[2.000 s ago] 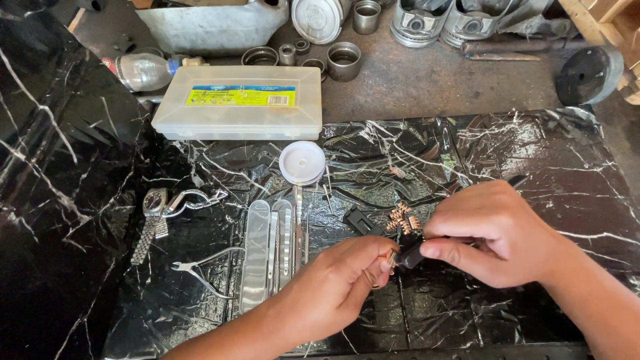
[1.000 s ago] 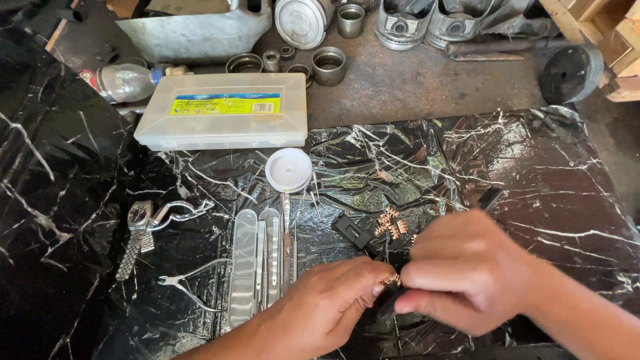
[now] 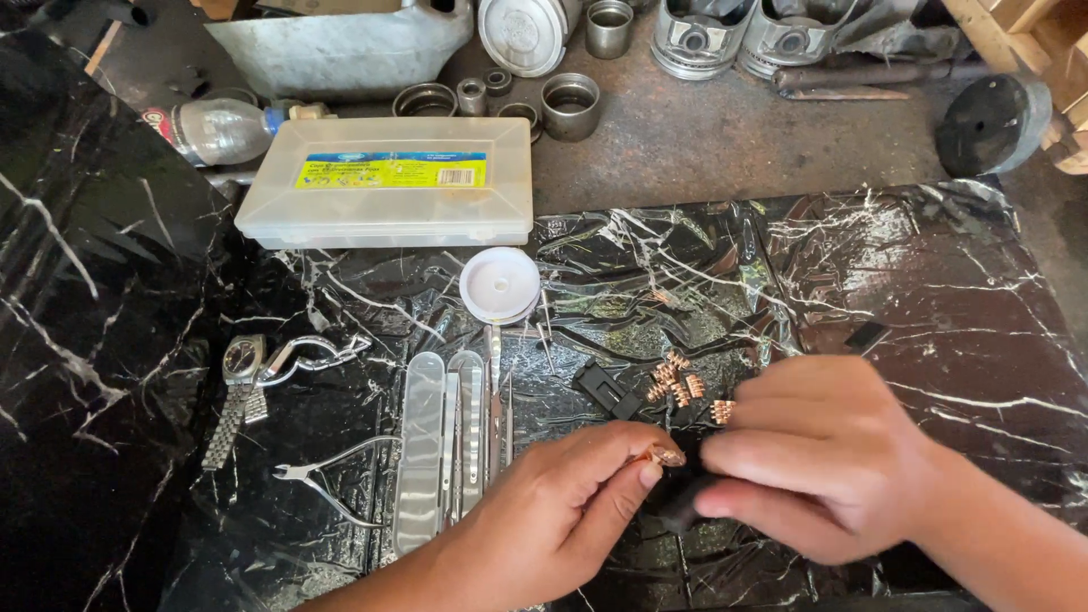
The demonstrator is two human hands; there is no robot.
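Between thumb and forefinger, my left hand point(image 3: 586, 497) pinches a small copper-coloured metal piece point(image 3: 667, 456). My right hand point(image 3: 816, 459) is curled just to its right, around a dark object point(image 3: 680, 507) that it mostly hides. Beyond the hands lie several loose copper-coloured watch-band links point(image 3: 676, 380) and a black plastic holder point(image 3: 605, 388). A clear plastic case point(image 3: 421, 459) and slim metal tools point(image 3: 459, 442) lie left of my left hand. Farther left are metal nippers point(image 3: 327, 480) and a wristwatch with a metal bracelet point(image 3: 242, 361).
A white spool point(image 3: 500, 285) stands below a translucent lidded plastic box point(image 3: 387, 204). Behind are a plastic bottle point(image 3: 225, 132), metal cups point(image 3: 569, 106), engine pistons point(image 3: 701, 38) and a round dark disc point(image 3: 990, 127). The work lies on a black marble-patterned sheet point(image 3: 960, 280).
My hands have moved slightly apart, with the copper-coloured piece now more visible in my left fingers. Some links now show beside my right hand.
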